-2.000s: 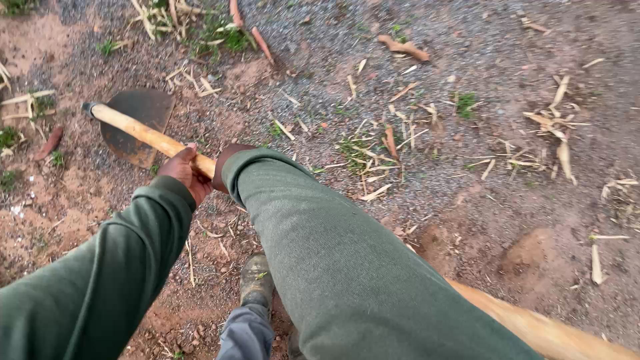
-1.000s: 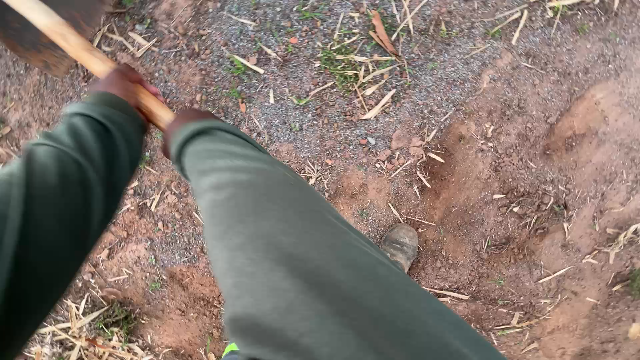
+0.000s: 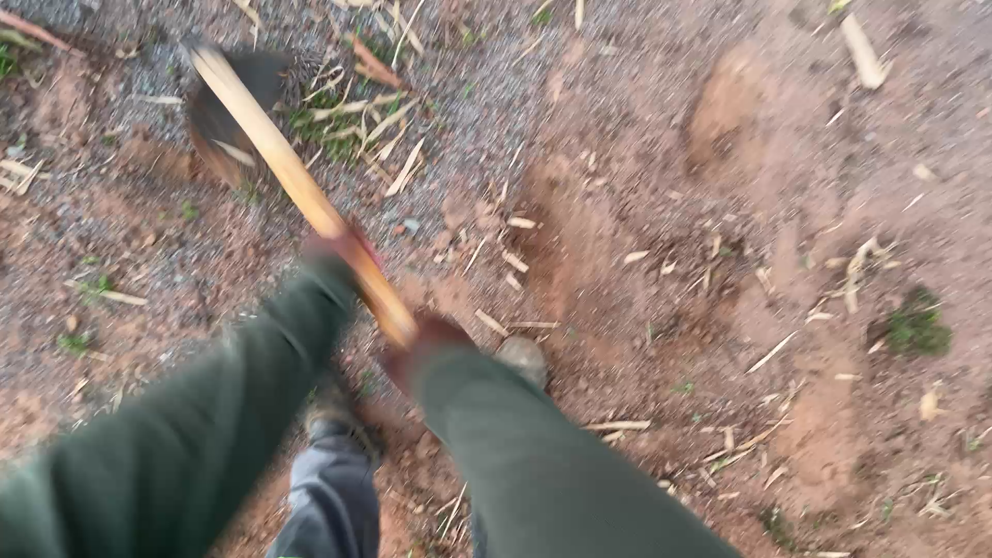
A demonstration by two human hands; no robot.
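A hoe's wooden handle (image 3: 287, 167) runs from the upper left down to the middle of the view. Its dark metal blade (image 3: 225, 116) lies at or just above the ground, blurred by motion and partly behind the handle. My left hand (image 3: 341, 248) is closed around the handle partway along. Lower down and to the right, my right hand (image 3: 426, 349) grips it too, with the fingers mostly hidden by the wrist and sleeve. Dry stalk pieces and green grass (image 3: 337, 128) lie just right of the blade.
Reddish soil with gravel, dry stalk bits and a small green tuft (image 3: 918, 322) surrounds me. My left boot (image 3: 341, 418) and the toe of my right boot (image 3: 523, 360) stand below the hands. A shallow hollow (image 3: 558, 232) lies to the right.
The view has shifted. The hands and hoe have moved toward the middle of the view, and the handle slants more steeply. The blade, at the top left edge a second ago, shows more fully.
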